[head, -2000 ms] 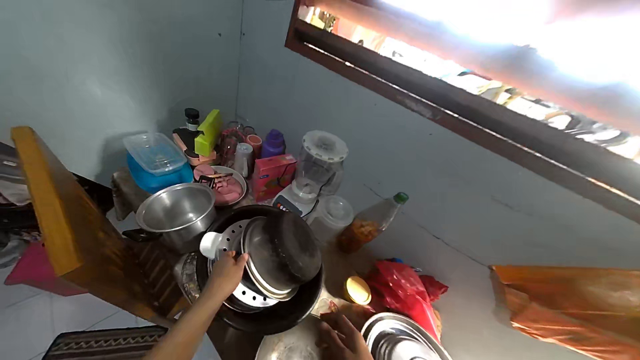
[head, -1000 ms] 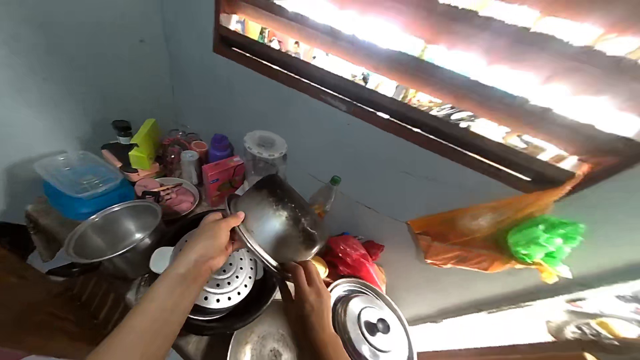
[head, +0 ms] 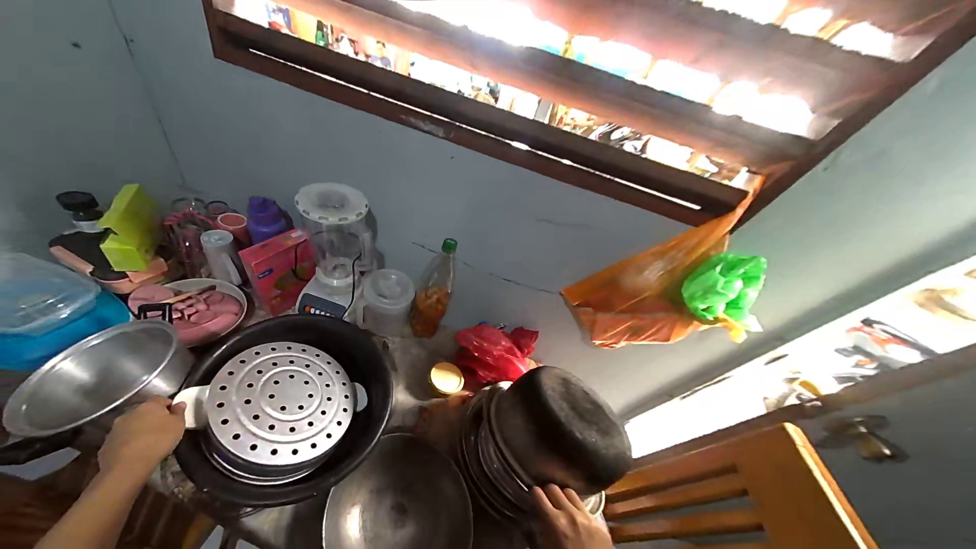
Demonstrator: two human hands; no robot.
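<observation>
My left hand (head: 143, 436) pinches the pale side handle (head: 194, 407) of a perforated aluminium steamer (head: 280, 402), which sits inside a large black basin (head: 374, 450). At the lower right, fingers of my right hand (head: 566, 517) curl over the rim of a soot-blackened pot (head: 576, 427). That pot lies tilted, its base turned up and to the right, against stacked round metal lids or pans (head: 476, 457). A blurred brown shape like fingers shows left of the stack; I cannot tell whose. A dark wok (head: 400, 496) stands between basin and stack.
A steel pot (head: 99, 374) and a blue tub (head: 69, 332) stand left. Behind are a pink-filled bowl (head: 238, 293), a blender (head: 335, 244), a lidded plastic jar (head: 387, 297) and a bottle (head: 435, 293). A red plastic bag (head: 494, 352) lies by the wall; a wooden chair (head: 732, 488) stands right.
The blackened pot has moved from above the steamer to the stack on the right. My left hand has let go of it and moved to the steamer's handle. The view has shifted.
</observation>
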